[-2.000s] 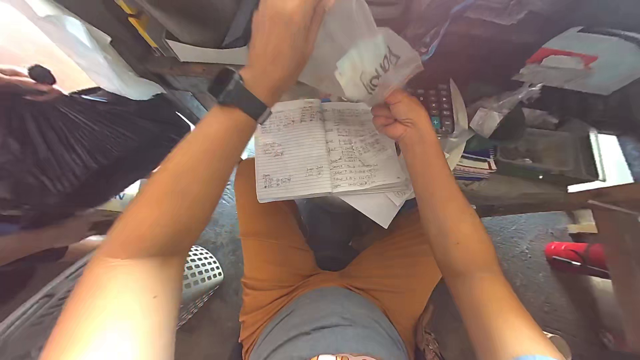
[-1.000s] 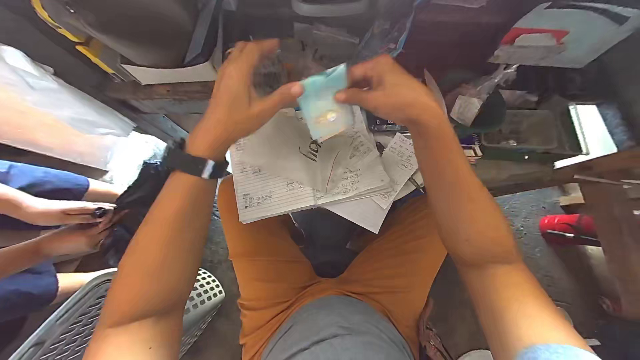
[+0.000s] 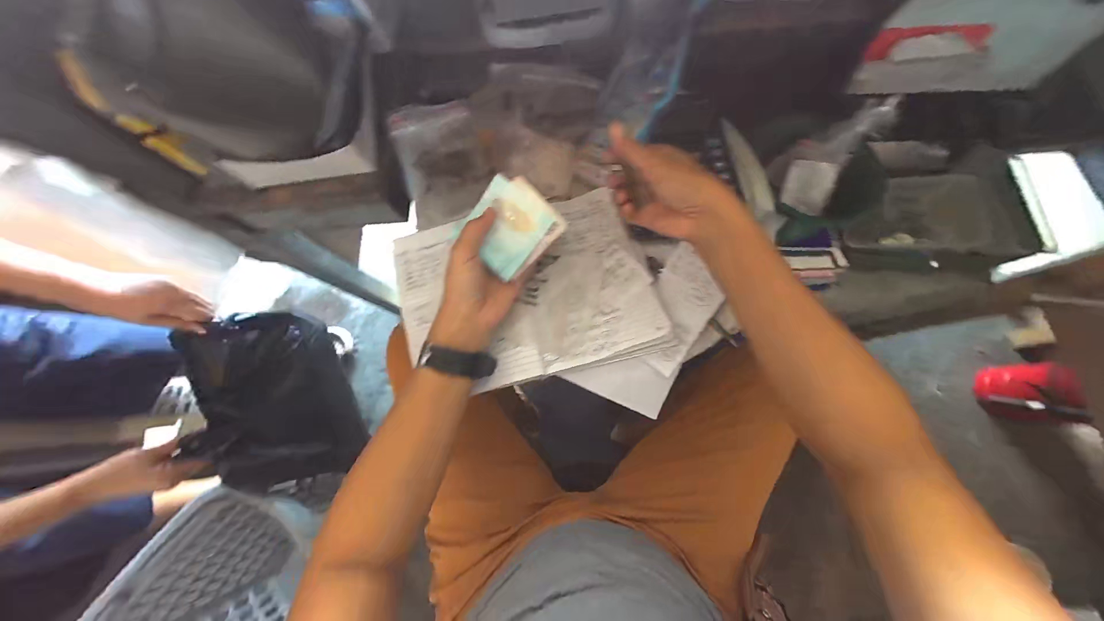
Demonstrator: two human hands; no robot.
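My left hand [image 3: 483, 285], with a dark band on its wrist, grips a folded stack of pale green and cream paper [image 3: 520, 226], which looks like banknotes. Below it an open lined notebook [image 3: 604, 302] with handwriting lies across the table edge over my lap. Loose white sheets [image 3: 634, 384] stick out from under it. My right hand [image 3: 660, 185] is raised at the notebook's upper right, fingers loosely curled and blurred; whether it holds anything small cannot be told. Clear plastic bags [image 3: 517, 138] lie beyond the notebook.
At left another person's hands [image 3: 164, 302] hold a black plastic bag [image 3: 276, 397] above a grey plastic basket [image 3: 207, 561]. A dark tray [image 3: 931, 216] and small books [image 3: 811, 259] stand at right. A red cylindrical object [image 3: 1031, 390] is at lower right.
The green paper was between both my hands; now only my left holds it, and my right has moved away from it. The other person's black bag has come further into view.
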